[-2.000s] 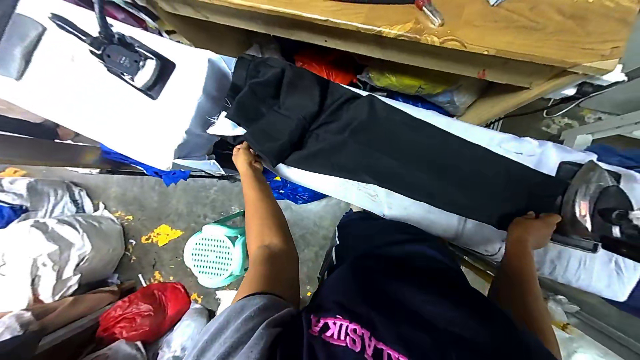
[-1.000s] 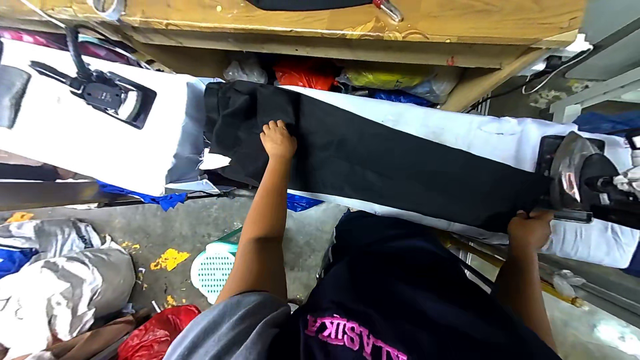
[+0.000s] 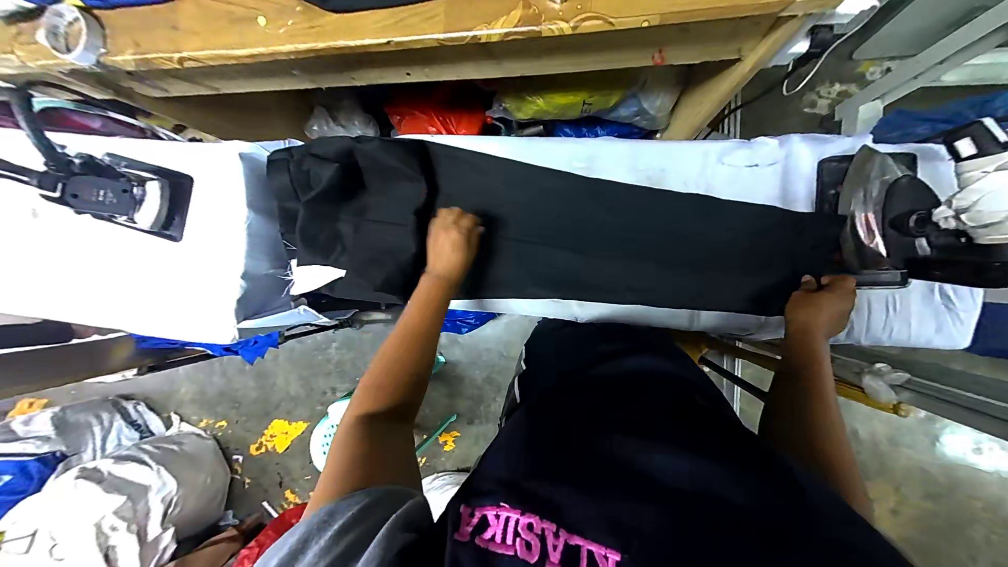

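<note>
Black trousers (image 3: 630, 228) lie lengthwise on a white-covered ironing board (image 3: 756, 157), the bunched waist part at the left and a narrow leg end at the right. My left hand (image 3: 454, 240) rests on the cloth beside a fold, its fingers bent. At the lower corner of the leg end, my right hand (image 3: 820, 305) pinches the edge of the cloth. Just above and right of it stands an iron (image 3: 870, 209) with a clear guard, on a dark rest. A white fabric piece (image 3: 315, 278) shows under the waist part.
Another iron (image 3: 102, 193) sits on a dark rest on the white surface at the left. A wooden table (image 3: 394, 39) with a tape roll (image 3: 71, 35) runs along the back, plastic bags (image 3: 437, 114) beneath it. Filled sacks (image 3: 150, 472) and a pale green plastic stool (image 3: 323, 433) are on the floor.
My left hand has gone from the near edge of the trousers at the waist part onto the cloth, then farther right. The waist part lies flatter. My right hand stays at the leg end.
</note>
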